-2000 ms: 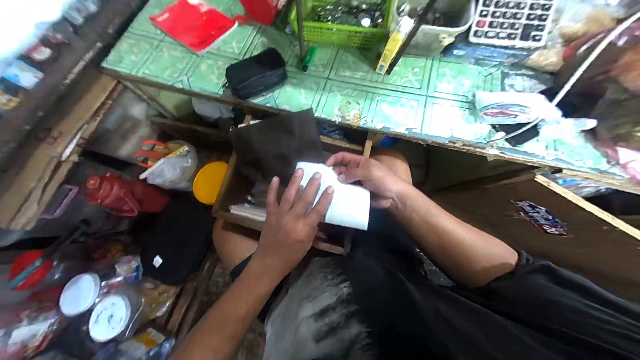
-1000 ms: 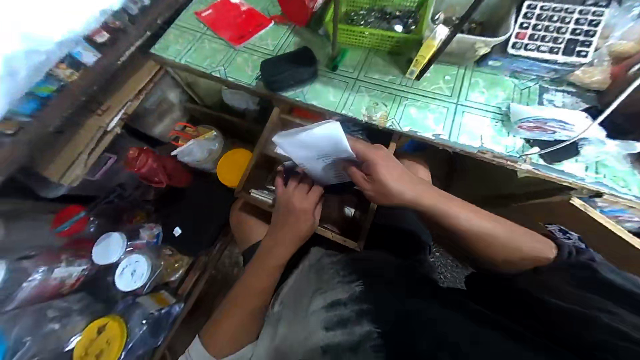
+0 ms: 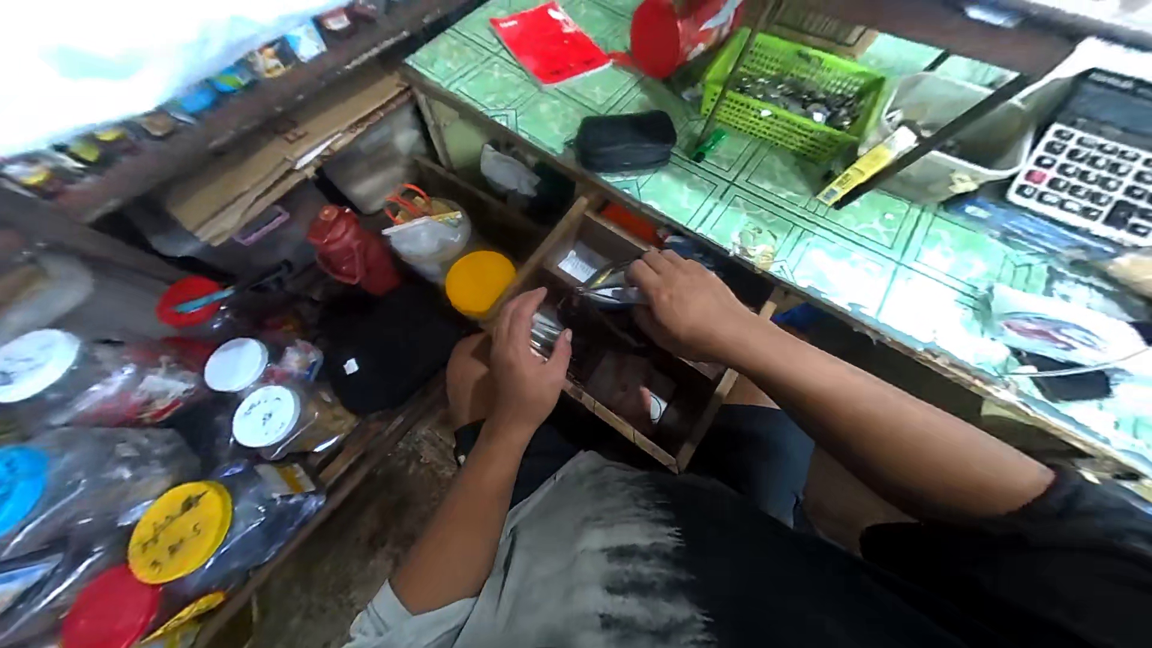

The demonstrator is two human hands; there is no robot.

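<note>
An open wooden drawer (image 3: 621, 417) with dividers juts out over my lap from under the green-tiled counter. My right hand (image 3: 688, 301) is closed on a shiny metal tool (image 3: 612, 290), perhaps scissors or pliers, above the drawer's middle. At the drawer's left side, my left hand (image 3: 526, 360) reaches in with thumb and fingers apart, beside a shiny cylindrical item (image 3: 545, 331); whether it touches this item is unclear. A small whitish paper (image 3: 576, 265) lies in the back compartment, and a small round white item (image 3: 658, 409) in the front one.
On the green-tiled counter (image 3: 720, 189) are a black pouch (image 3: 625, 141), a red booklet (image 3: 551, 43), a green basket of coins (image 3: 792, 94), a grey bin (image 3: 958, 130) and a calculator (image 3: 1089, 166). Left of the drawer stand a yellow-lidded container (image 3: 480, 283), a red jug (image 3: 349, 250) and several lidded jars (image 3: 265, 416).
The white paper that was in my right hand is no longer there; that hand now holds a metal tool. The dark sheet seen over the drawer two seconds ago is out of sight.
</note>
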